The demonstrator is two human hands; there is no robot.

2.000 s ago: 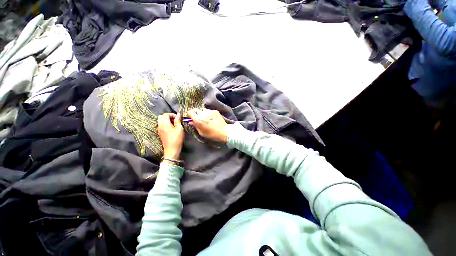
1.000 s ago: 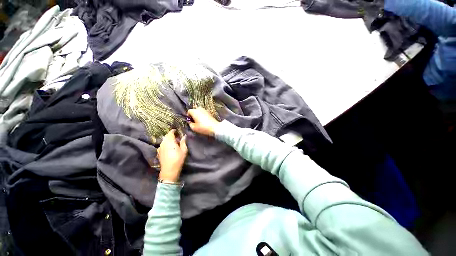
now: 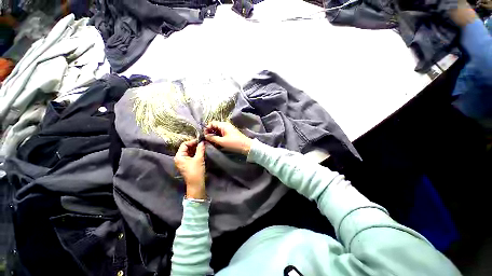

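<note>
A charcoal denim jacket (image 3: 154, 170) lies bunched over the table's near edge and the wearer's lap. Yellow-green feather-shaped embroidery (image 3: 159, 113) is spread on its upper part in two patches. My left hand (image 3: 191, 166) pinches the cloth just below the embroidery, thumb and finger together. My right hand (image 3: 229, 138) is beside it, its fingertips almost touching the left ones. A small dark tool (image 3: 202, 137), perhaps snips, shows at the right fingertips; the rest of it is hidden. Any thread between the fingers is too small to tell.
Dark jackets with brass buttons (image 3: 70, 188) are piled at the left, pale garments (image 3: 40, 83) beyond them. More dark garments (image 3: 129, 32) lie at the far side of the white table (image 3: 323, 70). A person's blue sleeve (image 3: 479, 48) is at the right. Something blue (image 3: 434, 207) is below.
My left hand moved away from my right hand, then back up to meet its fingertips. The embroidery's lower end is bunched closer to my hands. The person in blue has moved an arm.
</note>
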